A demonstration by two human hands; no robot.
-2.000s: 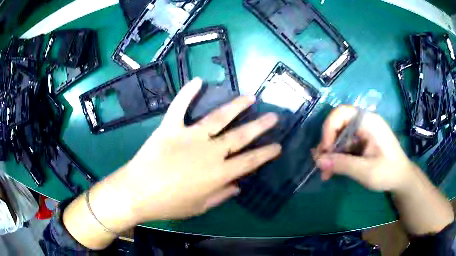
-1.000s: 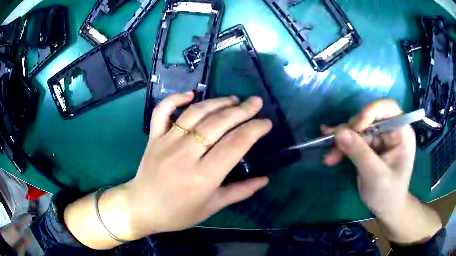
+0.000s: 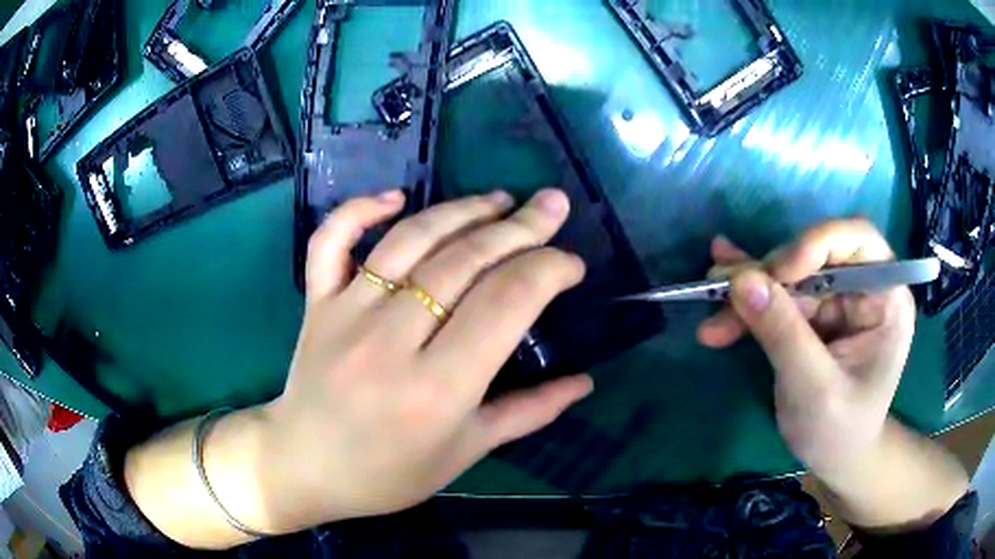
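Note:
A black housing [image 3: 595, 235] lies tilted on the green bench in front of me, its pale strip at the top. My left hand [image 3: 420, 328] lies over its lower left part, fingers spread on it; whether it grips the housing is hidden. My right hand [image 3: 818, 322] holds silver tweezers [image 3: 873, 278] pen-like, with the tip over the housing's lower right part. Whether the tip touches or holds anything is too small to tell. A second housing [image 3: 376, 164] stands partly under my left fingertips.
More housings lie at the left [image 3: 186, 147], upper left [image 3: 207, 33] and upper right [image 3: 715, 66]. Heaps of dark housings are at the left edge [image 3: 22, 240] and right edge [image 3: 966, 164]. A dark gridded sheet [image 3: 971, 339] lies at the lower right.
The housing now lies under my left hand with its edge turned, and my left hand has shifted left. The tweezers now point left over the housing, lying flatter than before.

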